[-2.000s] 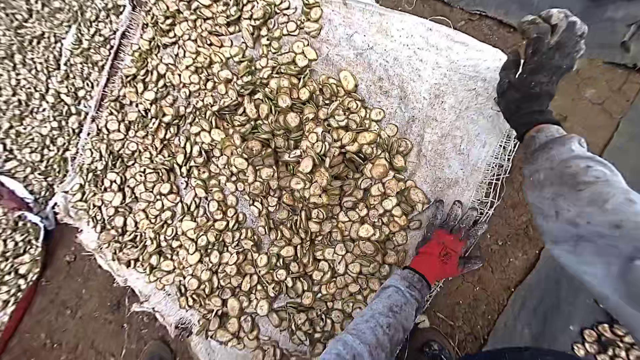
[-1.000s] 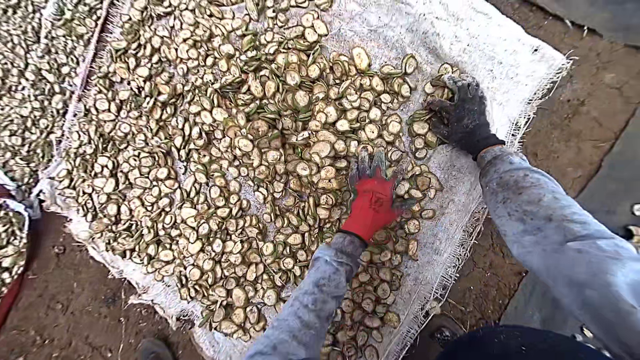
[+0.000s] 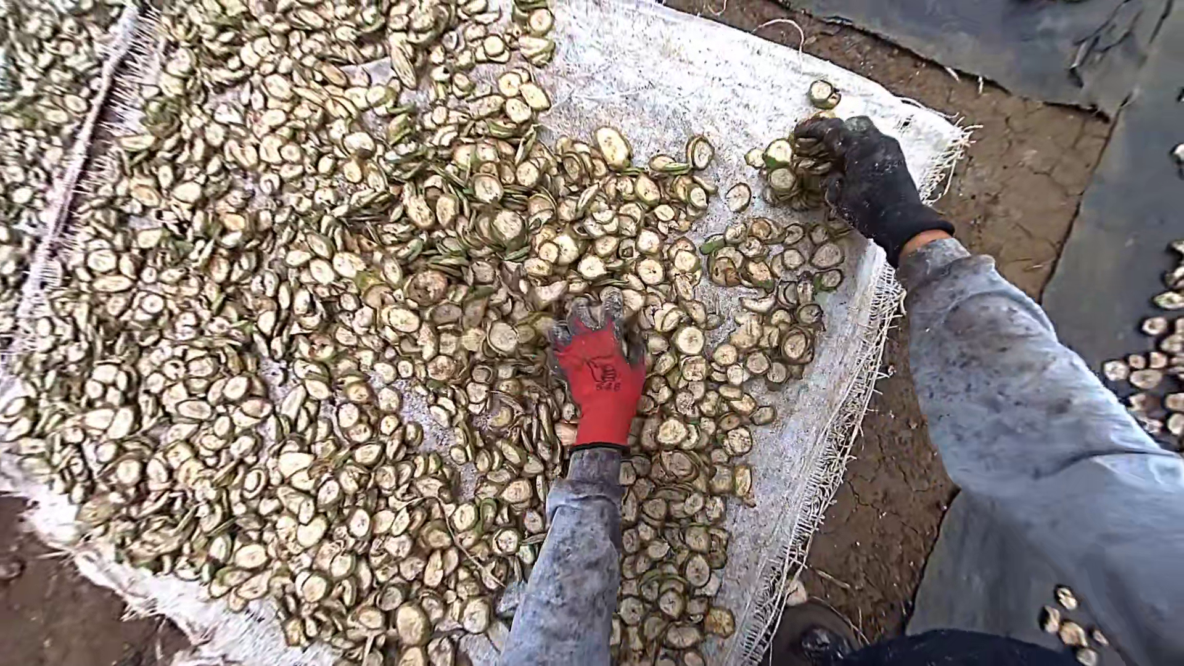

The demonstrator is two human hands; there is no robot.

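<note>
Many round dried slices with green or brown rims (image 3: pixel 314 268), seemingly of a vegetable or fruit, lie spread over a white woven sheet (image 3: pixel 666 74). My left hand (image 3: pixel 601 370), in a red glove with dark fingertips, rests on the slices near the middle, its fingers spread and partly sunk among them. Toward the sheet's upper right corner, my right hand (image 3: pixel 865 176), in a black glove, has its fingers bent down against a small cluster of slices (image 3: pixel 786 171). Its fingertips are partly hidden, so a hold on them cannot be made out.
Brown soil (image 3: pixel 879 499) borders the sheet's frayed right edge. Dark sheeting (image 3: pixel 1101 259) lies farther right, with more slices (image 3: pixel 1147 370) on it. Another slice-covered sheet (image 3: pixel 55 120) adjoins on the left. A dark shoe (image 3: pixel 814 634) is at the bottom edge.
Two seconds ago my right hand was raised beyond the sheet's edge and my left was at its right border; both are now on the slices. Slices now lie farther toward the upper right corner.
</note>
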